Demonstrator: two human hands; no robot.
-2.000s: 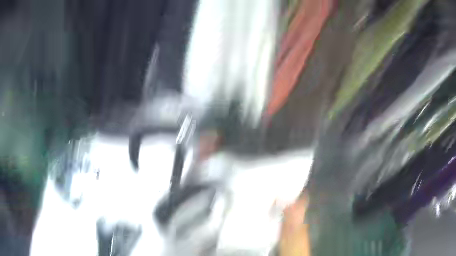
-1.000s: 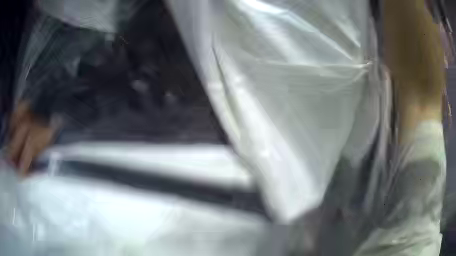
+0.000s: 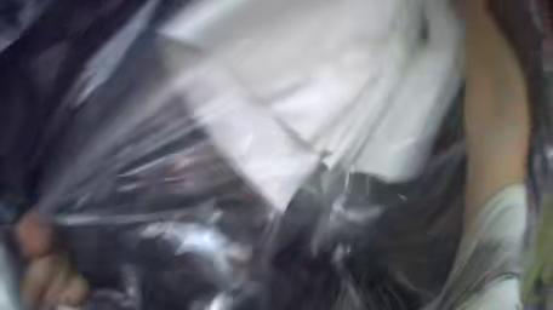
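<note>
A white garment (image 3: pixel 248 139) with folded, pointed edges lies under clear film at the upper middle. The clear garment bag (image 3: pixel 121 142) is stretched in taut creases towards the left edge, over dark cloth. My left hand (image 3: pixel 48 260) is blurred at the lower left, its fingers closed on the bag's film. My right forearm (image 3: pixel 497 109) runs up along the right side to the top edge; the right hand itself does not show.
Dark, glossy cloth (image 3: pixel 36 109) fills the left. More dark cloth under shiny film (image 3: pixel 242 272) lies along the bottom. My patterned pale sleeve (image 3: pixel 494 242) is at the lower right. An olive-green strip (image 3: pixel 539 260) shows at the right edge.
The white garment's pointed edges now lie higher in view. The broad white cloth with a dark band at the bottom is gone from view. My left hand appears lower, with film stretched from it.
</note>
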